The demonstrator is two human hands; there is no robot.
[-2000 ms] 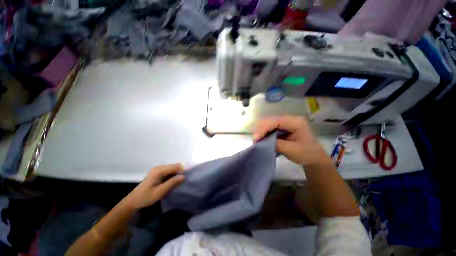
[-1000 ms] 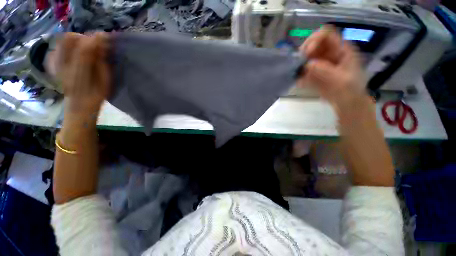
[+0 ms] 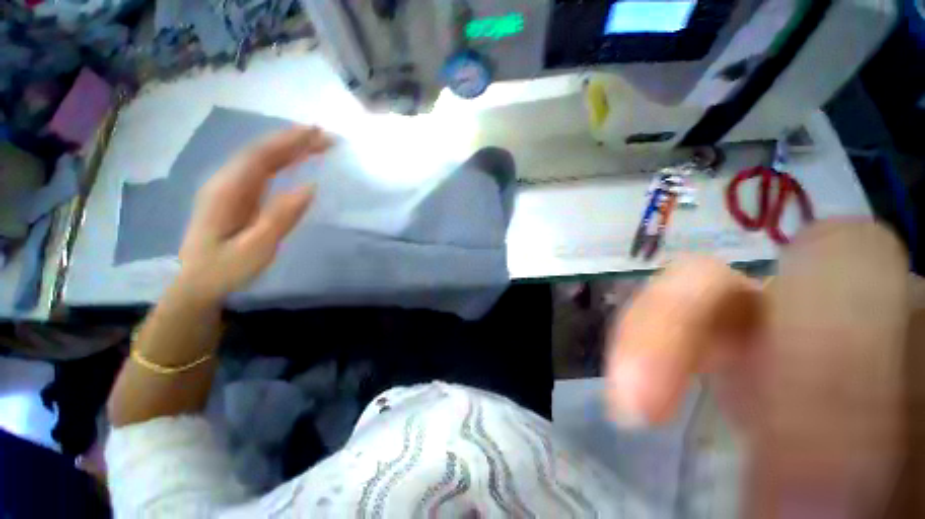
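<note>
The grey garment panel (image 3: 355,258) lies spread on the white machine table, its left part flat and its front edge hanging over the table's edge. Its right end reaches below the needle area of the sewing machine (image 3: 649,51). My left hand (image 3: 243,208) is over the panel's left half, fingers apart, holding nothing; whether it touches the cloth is unclear. My right hand (image 3: 771,345) is large, blurred and close to the camera at the lower right, away from the panel; its fingers are bent and I cannot tell if it holds anything. The presser foot is lost in lamp glare.
Red-handled scissors (image 3: 769,203) and blue and orange snips (image 3: 657,211) lie on the table right of the panel. A blue-rimmed gauge (image 3: 467,73) is on the machine. Grey cut pieces (image 3: 172,41) are heaped behind the table. More grey cloth is below the table at left.
The panel was held up stretched between both hands; now it lies on the table. My left hand has opened above it. My right hand has left it and moved down, right and nearer the camera.
</note>
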